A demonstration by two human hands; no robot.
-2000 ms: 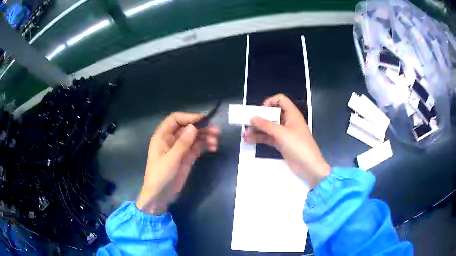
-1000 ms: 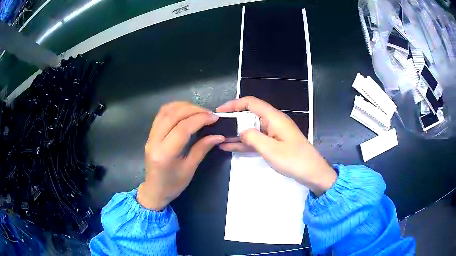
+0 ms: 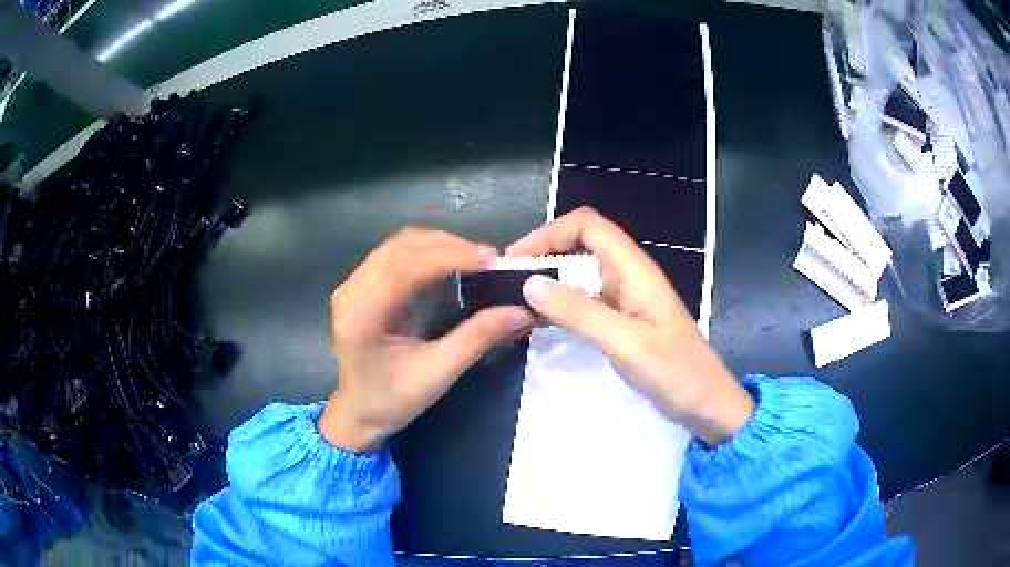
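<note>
A small white plastic cover (image 3: 580, 272) is held between both hands above the backing sheet. A black adhesive pad (image 3: 493, 289) lies on its face. My left hand (image 3: 415, 332) holds the left end by the edges, between fingers and thumb. My right hand (image 3: 634, 321) holds the right end, its thumb on the pad's right end. The backing sheet (image 3: 598, 437) lies under the hands, plain white at the near part, with black blocks (image 3: 637, 100) between white edges at the far part. Fingers partly hide the cover.
Several loose white covers (image 3: 851, 336) lie right of the sheet. A clear plastic bag (image 3: 903, 166) of white and black pieces is at the far right. A tangled heap of black cables (image 3: 111, 299) covers the left. A pale rail (image 3: 277, 61) runs along the back.
Two seconds ago the pad was in my left hand, apart from the cover; now it is on the cover. My left hand moved right to the cover. Since one second ago, my right thumb has moved onto the pad.
</note>
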